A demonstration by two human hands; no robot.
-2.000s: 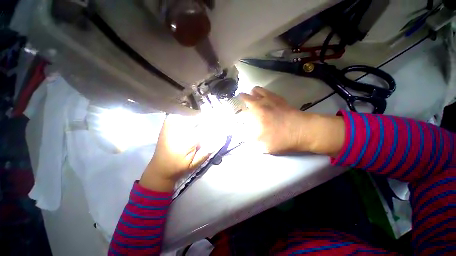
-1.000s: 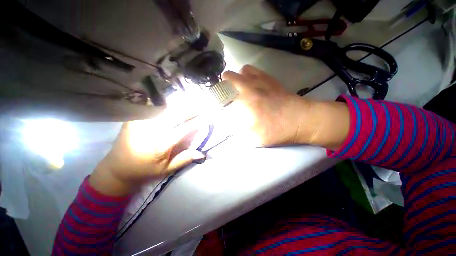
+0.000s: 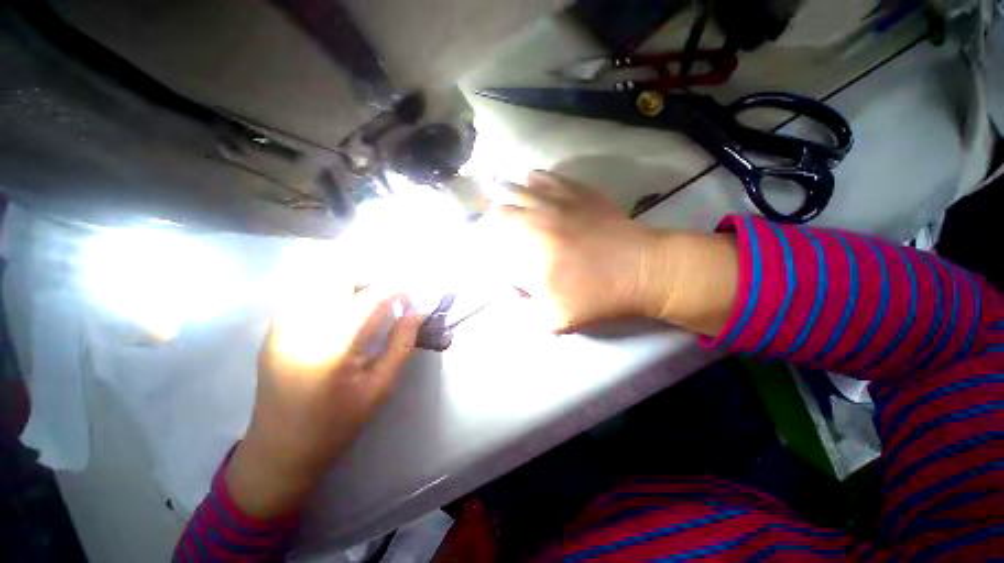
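Observation:
The white fabric piece lies under the sewing machine's (image 3: 187, 99) needle area, washed out by glare. A short stretch of its dark trim (image 3: 437, 327) shows between my hands. My left hand (image 3: 325, 374) is left of the trim, with thumb and finger pinched together at its edge. My right hand (image 3: 584, 255) is right of the needle area, palm down, its fingers bent and partly lost in the glare. What lies under the right fingers is hidden. The presser foot and needle cannot be made out.
Black shears (image 3: 705, 121) lie right of the needle, with a red-brown small tool (image 3: 688, 68) behind them. A bright lamp (image 3: 160, 275) is at the left. White cloth (image 3: 143, 385) lies at the left of the table. The table's front edge (image 3: 528, 445) runs below my hands.
The view has shifted. The dark trim line that ran along my left wrist no longer shows. My left fingers have moved up to the trim's end, and the ribbed piece by my right hand is lost in glare.

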